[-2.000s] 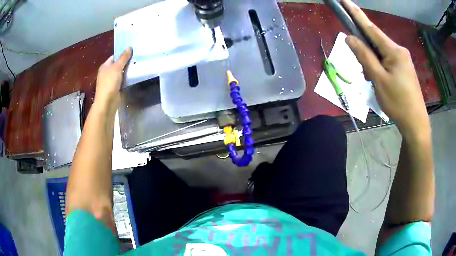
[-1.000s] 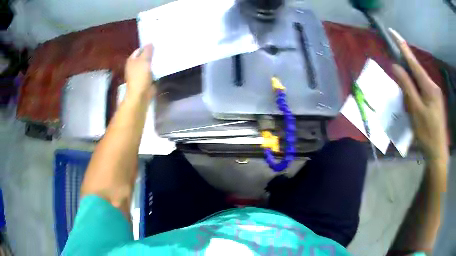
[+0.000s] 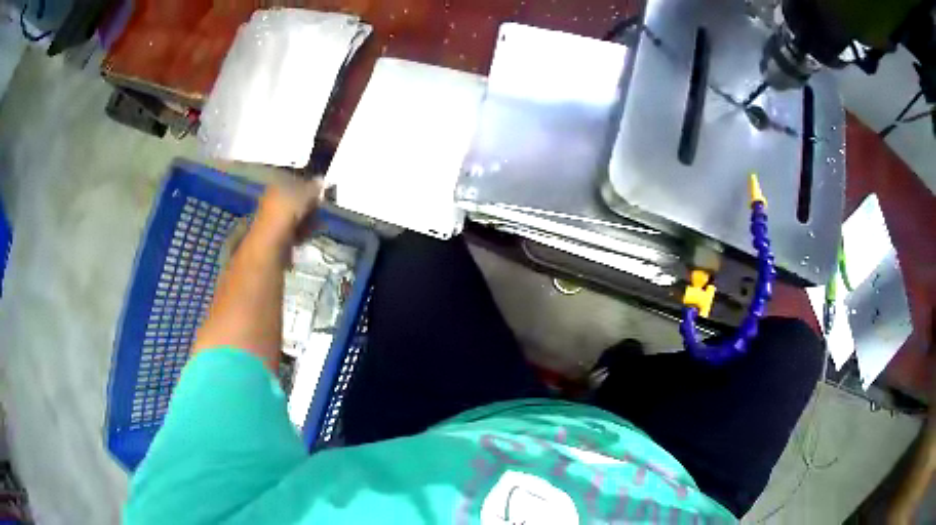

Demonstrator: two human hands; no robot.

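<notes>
My left hand [image 3: 293, 200] is blurred, above the crate's upper rim, close to the lower left corner of a pale sheet-metal plate [image 3: 405, 144]; whether it touches or grips the plate I cannot tell. My right hand is out of the picture; only a blurred part of the arm shows at the lower right edge. More plates lie in a stack [image 3: 554, 92] beside the drill press table [image 3: 657, 154] and in another stack [image 3: 272, 87] at the far left. The drill chuck [image 3: 785, 62] is above the table, with no plate under it.
A blue perforated crate [image 3: 144, 338] with newspaper [image 3: 316, 282] inside stands at left. A blue segmented hose [image 3: 765, 267] with a yellow tip and yellow valve [image 3: 700, 297] curves at the table's front. A green tool [image 3: 831, 282] and white sheets [image 3: 878, 297] lie at right.
The view has swung left. The plate my left hand held over the drill table is gone from there. My left hand has moved down towards the crate; my right hand has left the picture.
</notes>
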